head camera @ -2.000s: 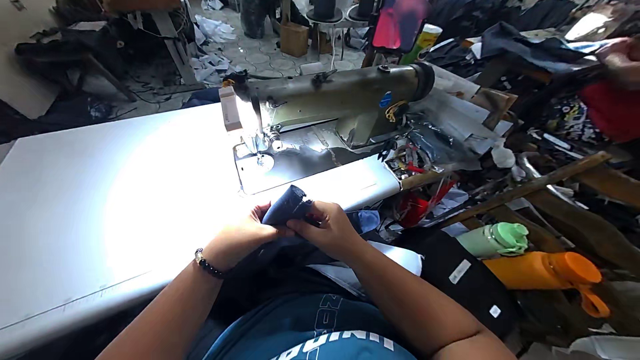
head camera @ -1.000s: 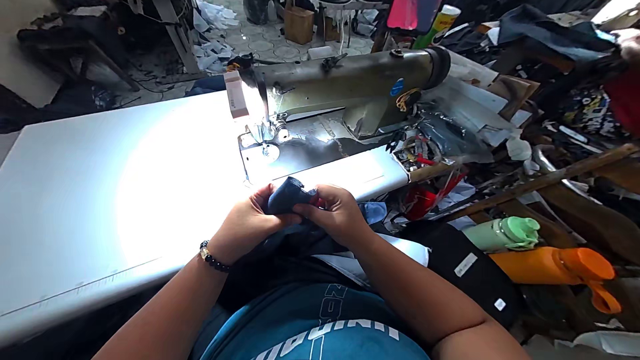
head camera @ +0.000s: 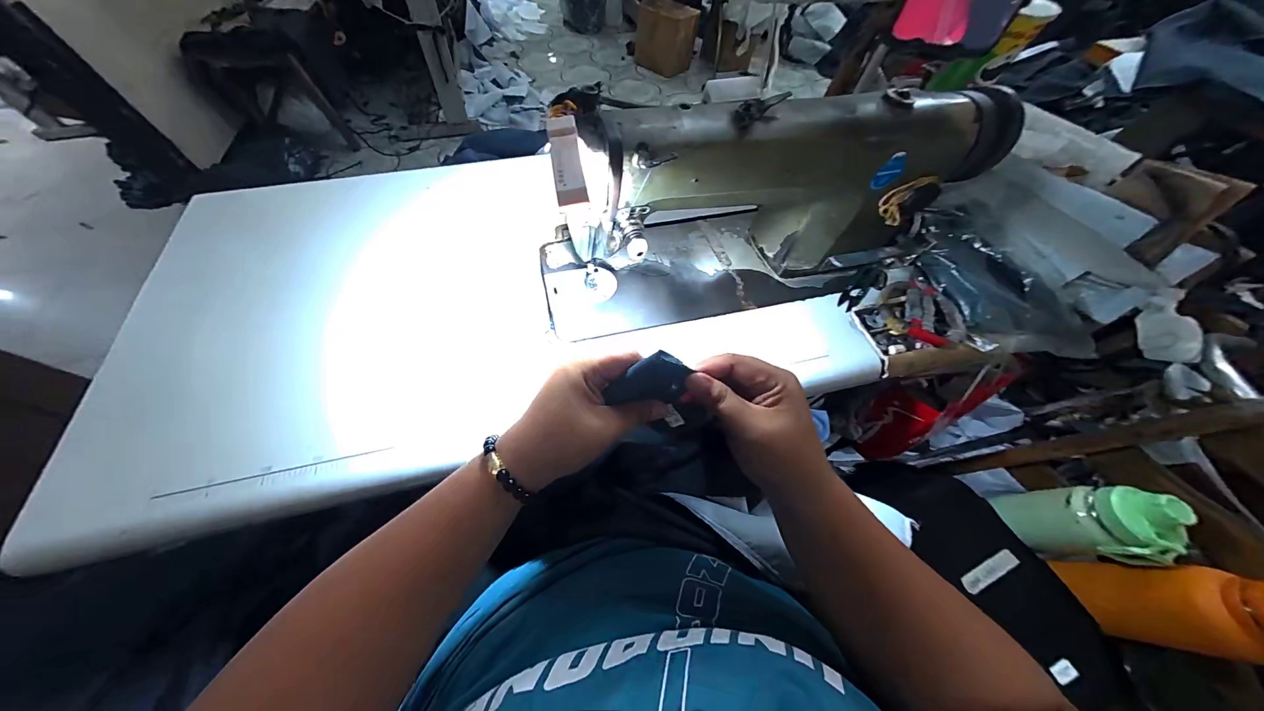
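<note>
My left hand (head camera: pixel 578 420), with a beaded bracelet at its wrist, grips a folded piece of dark navy fabric (head camera: pixel 647 380) between thumb and fingers. At the right end of that fold, my right hand (head camera: pixel 765 410) pinches the cloth with thumb and forefinger. A small pale tag shows just under the fold. More dark cloth hangs below both hands over my lap. Beyond the hands stands an industrial sewing machine (head camera: pixel 820 168), its needle area brightly lit, with nothing from my hands touching it.
The white sewing table (head camera: pixel 267 326) extends left. An open box of small tools and parts (head camera: pixel 913 321) sits at its right end, near a clear plastic bag (head camera: pixel 1017 276). At the lower right lie a green bottle (head camera: pixel 1086 518) and an orange bottle (head camera: pixel 1165 602).
The navy fold has tilted from more upright to flatter, its end now pointing toward the right hand. Both hands have kept hold of the cloth. The view has shifted.
</note>
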